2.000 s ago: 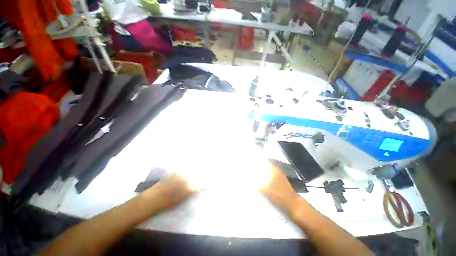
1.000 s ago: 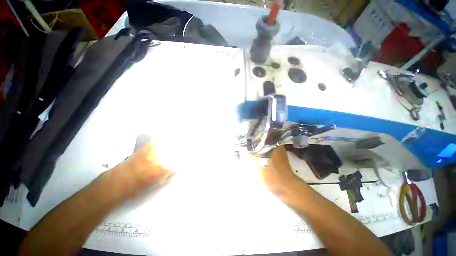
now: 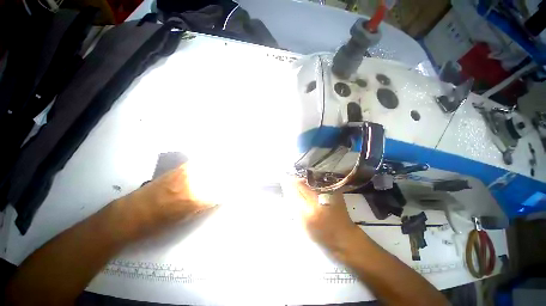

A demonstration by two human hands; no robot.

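A white sewing machine [image 3: 425, 146] with a blue stripe stands at the right. A small dark fabric piece [image 3: 170, 164] shows at the fingers of my left hand [image 3: 170, 194], which lies on the table left of the needle area. My right hand [image 3: 320, 212] is at the front of the machine head, just below the shiny curved guard [image 3: 372, 158]. Strong glare hides the fingertips of both hands, the needle, the presser foot and most of the fabric between the hands.
Long dark strips [image 3: 78, 113] lie at the left. A pale tub [image 3: 299, 24] with dark cloth [image 3: 206, 18] is behind. A black flat item [image 3: 386, 200], a jagged dark cluster [image 3: 414, 232] and red-yellow scissors [image 3: 480, 251] are at the right. Ruler marks [image 3: 146, 271] line the near edge.
The view has moved down and closer to the machine head. My right hand has moved to the needle area; my left hand stays at the dark piece on the left.
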